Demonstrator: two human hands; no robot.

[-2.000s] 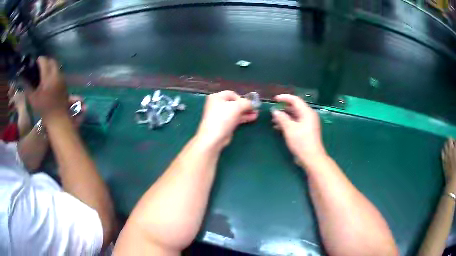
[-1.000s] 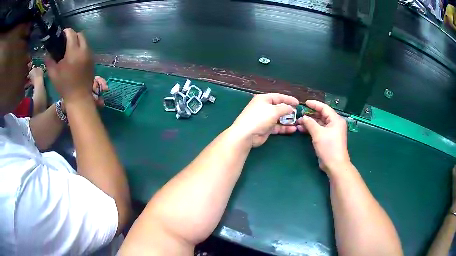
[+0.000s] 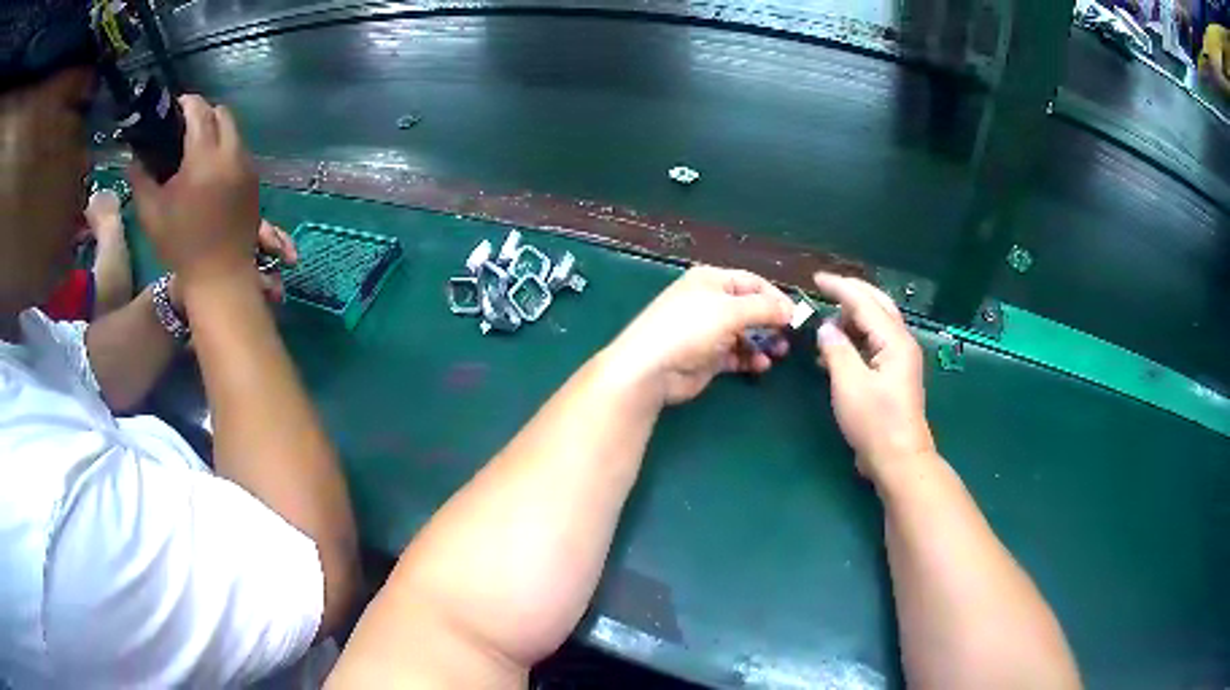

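My left hand [image 3: 708, 330] is closed at the fingertips on a small dark-looking housing [image 3: 764, 341], mostly covered by the fingers. A small pale piece [image 3: 801, 313] shows between the two hands, near the left fingertips. My right hand [image 3: 874, 353] is beside it, thumb and fingers close to a small dark part; whether they grip it is unclear. Both hands are above the green bench. A loose pile of silver square frames [image 3: 513, 285] lies on the bench to the left of my hands.
At the left, a seated person in a white shirt [image 3: 149, 539] holds a black screwdriver [image 3: 154, 131] beside a green tray [image 3: 340, 270]. The dark conveyor belt [image 3: 567, 121] beyond carries a few small parts [image 3: 684, 175]. A green post [image 3: 1005, 175] rises behind my right hand.
The view has shifted so that the hands appear further right than two seconds ago. The housing in my left hand has turned from its pale face to a dark side. The right fingers have opened slightly.
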